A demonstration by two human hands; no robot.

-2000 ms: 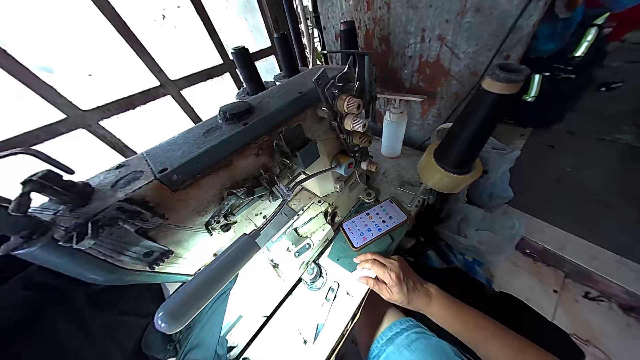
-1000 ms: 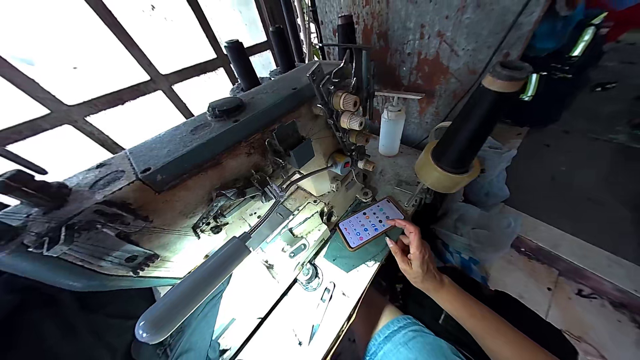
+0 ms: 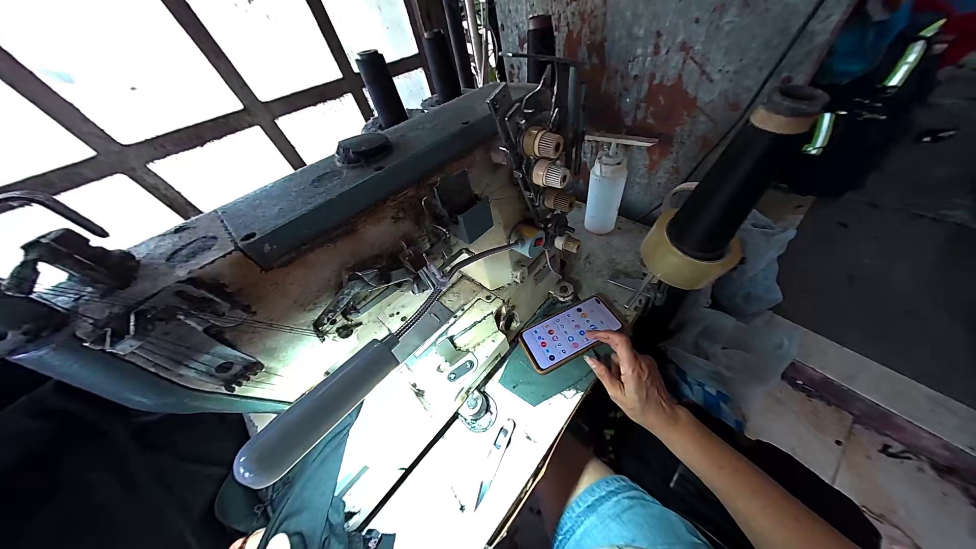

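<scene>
My right hand (image 3: 637,381) reaches in from the lower right, palm down, with its index finger at the lit phone (image 3: 570,332) and its thumb near the phone's edge. It grips nothing. The phone lies screen up, showing rows of app icons, on a dark green cloth piece (image 3: 537,381) beside the sewing machine's bed. Only a little of my left hand (image 3: 263,540) shows at the bottom edge, next to dark green fabric (image 3: 309,465); its grip is hidden. Thread snips (image 3: 496,461) lie on the brightly lit table.
The industrial sewing machine (image 3: 366,183) spans the left and middle, with a gooseneck lamp (image 3: 320,412) across its front. Behind the phone stand a plastic bottle (image 3: 605,198) and a black thread cone (image 3: 717,183) with a tape roll (image 3: 686,255) around its base. Plastic bags (image 3: 732,343) hang at the right.
My right hand has moved from beside the phone's lower edge up to its screen, and is now slightly lower on it than a second ago. Part of my left hand has come into view.
</scene>
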